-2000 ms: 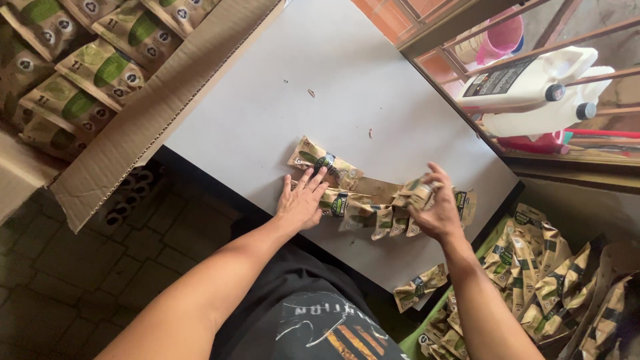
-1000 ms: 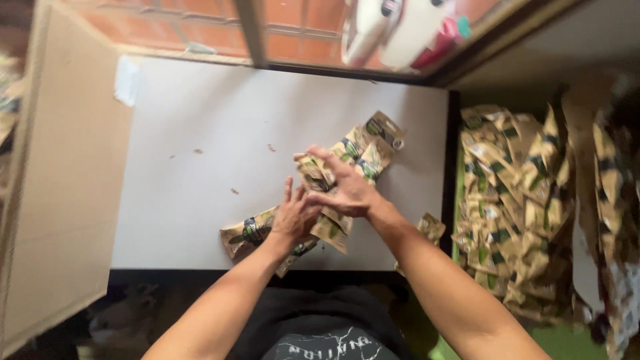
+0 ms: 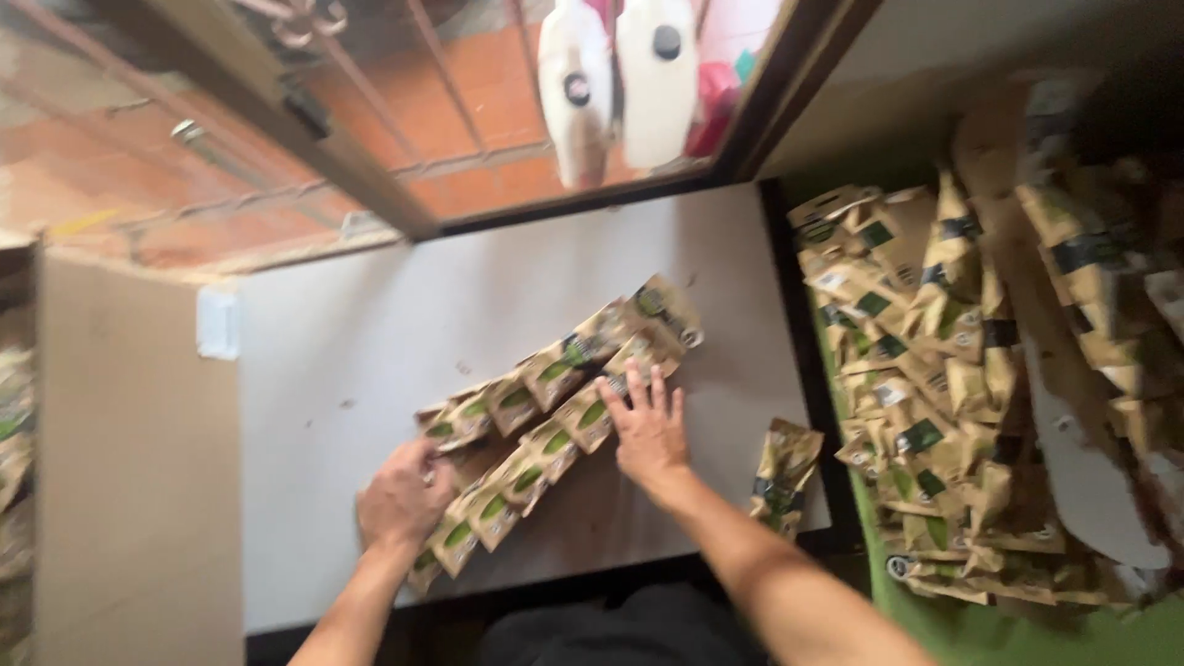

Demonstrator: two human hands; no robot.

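A long display strip of small brown paper packets (image 3: 555,439) with green oval marks lies diagonally across the white tabletop (image 3: 351,361), in two overlapping rows. At its lower left end my left hand (image 3: 404,495) is curled against the edge of the strip; its fingertips are partly hidden, and I cannot tell whether they grip it. My right hand (image 3: 647,425) rests with spread fingers on the packets near the upper right end. By the table's right edge, a single brown packet (image 3: 784,472) lies apart from the strip.
Many similar packet strips (image 3: 916,388) are heaped right of the table, over something green. A cardboard box flap (image 3: 139,444) stands along the left side. Beyond the table's back edge are a window frame (image 3: 342,157), metal bars and white plastic jugs (image 3: 659,83) with dark caps.
The packets, bunched under both hands a second ago, now lie stretched out in two diagonal rows. My hands have moved apart. The view has turned.
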